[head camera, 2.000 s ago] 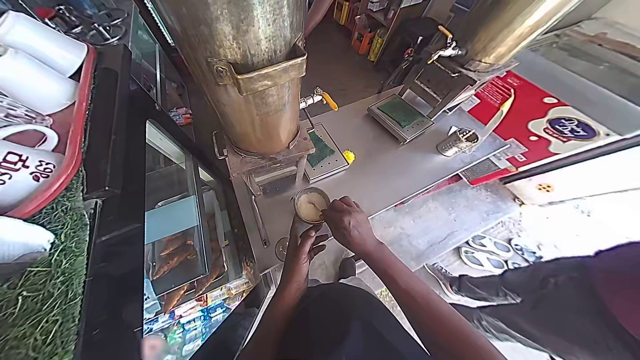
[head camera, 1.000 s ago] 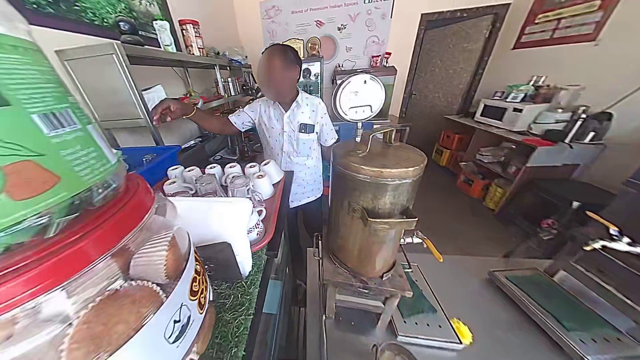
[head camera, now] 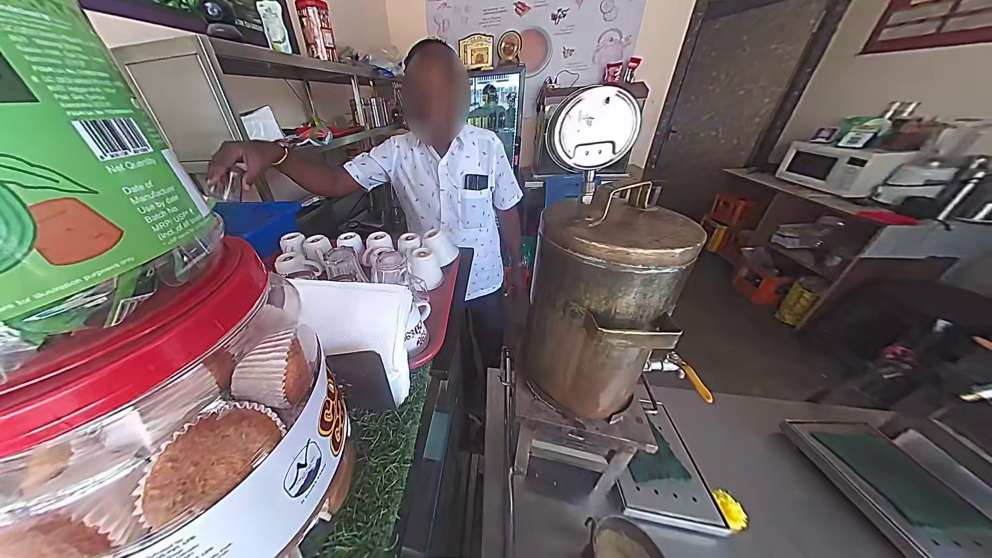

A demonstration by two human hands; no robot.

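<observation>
Neither my left hand nor my right hand shows in the head view now. At the bottom edge the rim of a small metal pot is partly visible; whether a hand is on it is hidden. Above it a large lidded brass-coloured urn rests on a metal stand, its tap with a yellow handle on the right. A drip tray with a green mat lies beside the stand, a yellow flower at its corner.
Across the counter a person holds a glass over a blue bin. Upturned cups and glasses crowd a red tray. A clear jar of muffins fills the lower left. Another drip tray lies right.
The view has swung up and left by a large amount from two seconds ago. Both my hands, then at the small pot, have left the view.
</observation>
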